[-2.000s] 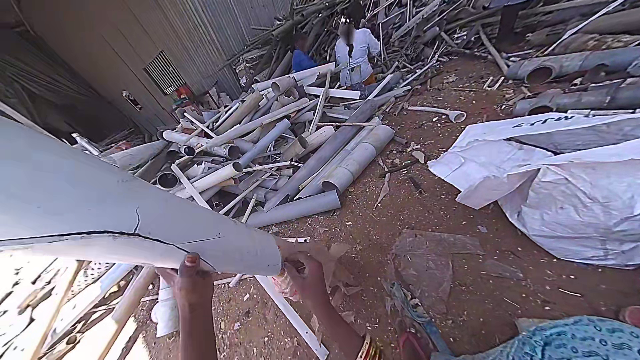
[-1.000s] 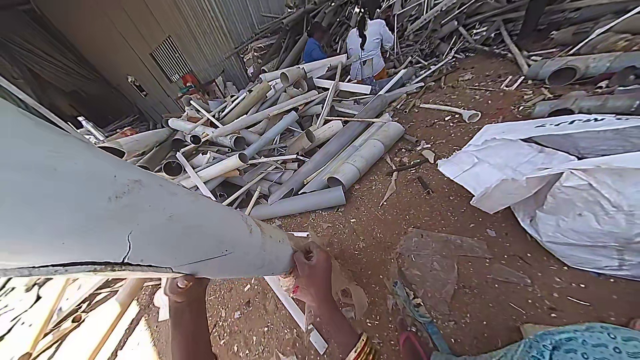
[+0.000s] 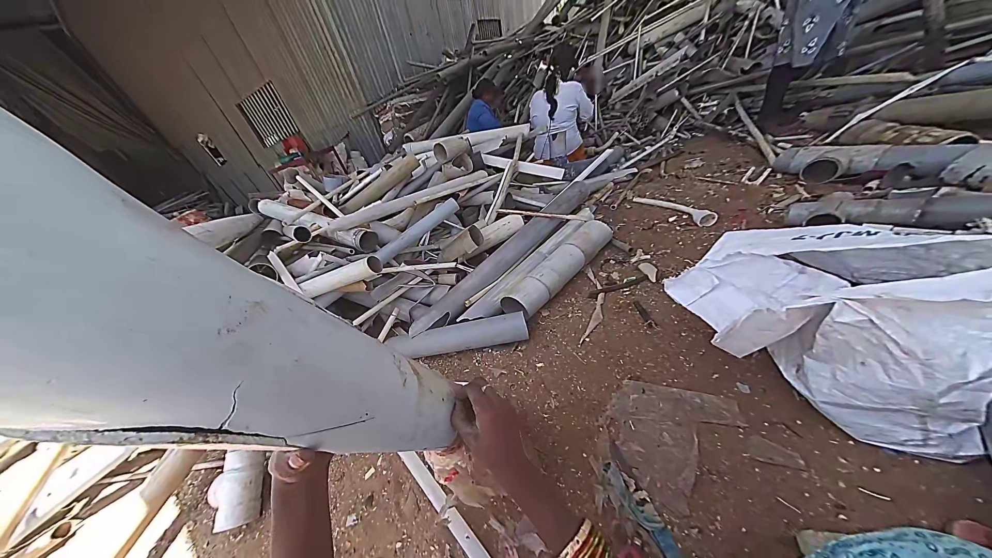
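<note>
A large grey plastic pipe (image 3: 232,325) fills the left side of the view, with a long crack along its lower edge and a short crack branching upward. Under the pipe, my left hand (image 3: 298,463) grips its lower edge; the fingertips show and the rest is partly hidden by the pipe. My right hand (image 3: 488,426), with bangles on the wrist, is closed on the rim at the pipe's right end. Beyond the hands lies a heap of cut plastic pipes (image 3: 465,333) on bare soil.
A white woven sack (image 3: 891,364) lies at the right. Two people (image 3: 558,112) are by the far heap; another person (image 3: 814,39) stands at the upper right. Larger pipes (image 3: 868,163) lie at the right. Plastic scraps (image 3: 659,434) and a white strip (image 3: 446,504) are on the ground.
Compared with two seconds ago, the held pipe's near part covers more of the left side of the view. Both hands stay on the pipe.
</note>
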